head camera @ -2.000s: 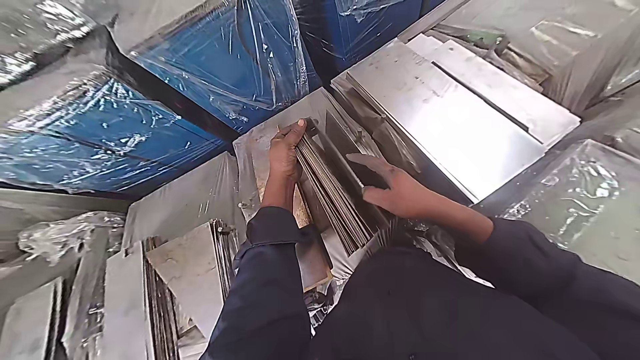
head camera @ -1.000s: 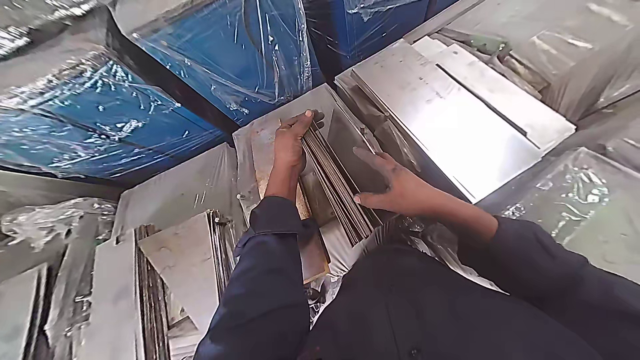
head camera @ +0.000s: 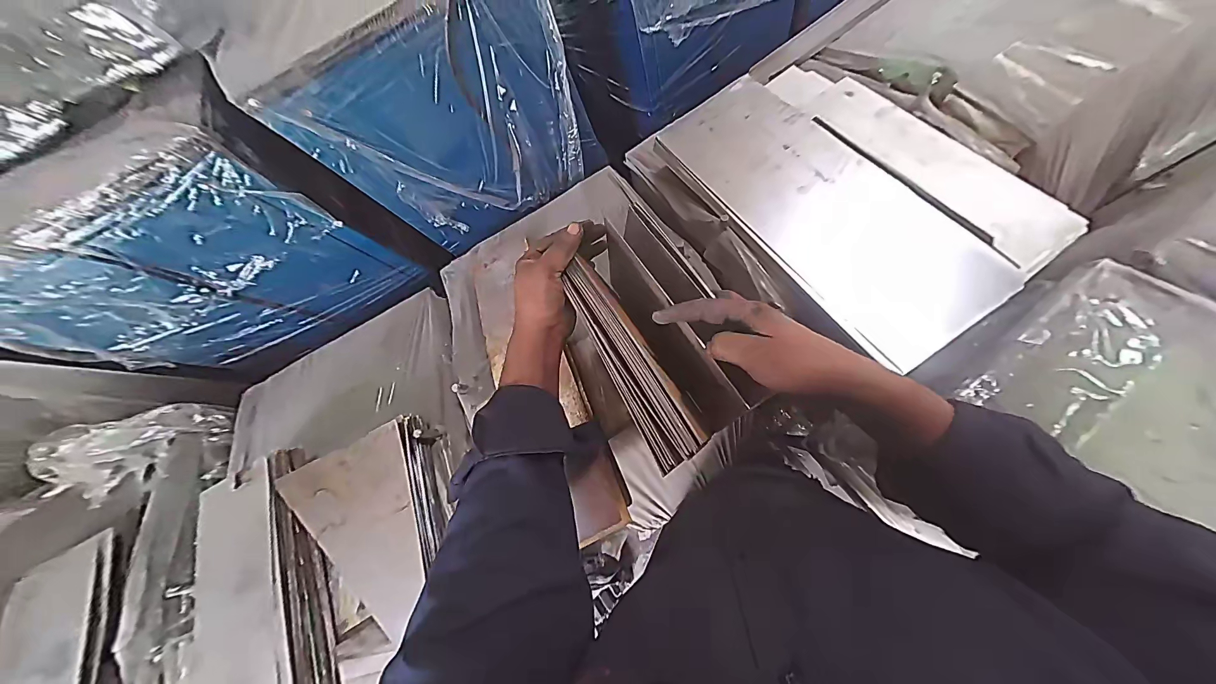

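Observation:
A stack of thin metal sheets [head camera: 632, 370] stands on edge in front of me. My left hand [head camera: 551, 285] grips the stack's far end, thumb on top, its other fingers mostly hidden. Right of the stack, a dark flat sheet [head camera: 655, 313] leans apart from the others. My right hand [head camera: 750, 337] is at the upright sheets on that side, index finger extended over the dark sheet and thumb spread below it; whether it pinches an edge is unclear. A rust-marked plate [head camera: 594, 475] lies left of the stack, partly behind my left sleeve.
Large bright metal sheets [head camera: 855, 218] lie flat at the right. More sheets on edge [head camera: 304, 570] and a tilted plate [head camera: 366, 503] are at lower left. Blue boxes [head camera: 399, 114] wrapped in clear plastic film line the far side. A film-covered surface [head camera: 1121, 380] is at far right.
The dark sheet beside the stack now stands further apart from it, with a wider gap than a second ago. My left hand has stayed at the stack's far end.

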